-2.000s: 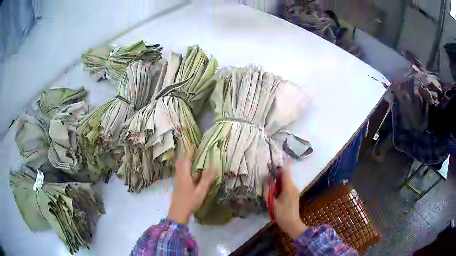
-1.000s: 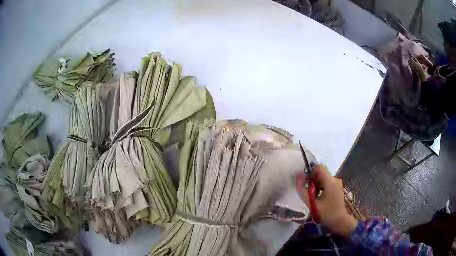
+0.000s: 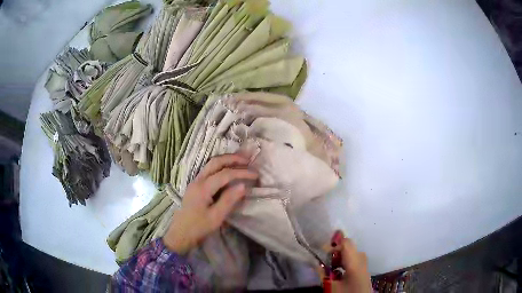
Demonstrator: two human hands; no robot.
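Observation:
The working bundle of pinkish-beige and green cloth pieces (image 3: 297, 166) lies fanned nearest me, tied with a narrow band. My left hand (image 3: 214, 200) rests on its layers with the fingers bent over the cloth; whether it grips a layer is unclear. My right hand (image 3: 350, 268) is at the bottom edge, partly cut off, and holds the red-handled scissors (image 3: 336, 257) beside the cloth's lower right edge. The blades are hard to make out.
A large tied green and beige bundle (image 3: 229, 51) lies against the working bundle's far side. Smaller tied bundles, one dark grey-green (image 3: 77, 154), lie at the left. The white table (image 3: 423, 126) has a curved-looking front edge and small dark specks.
My left hand has come back into view and lies on the bundle. My right hand and scissors are lower in the picture. The view has shifted, and the working bundle's layers are spread differently.

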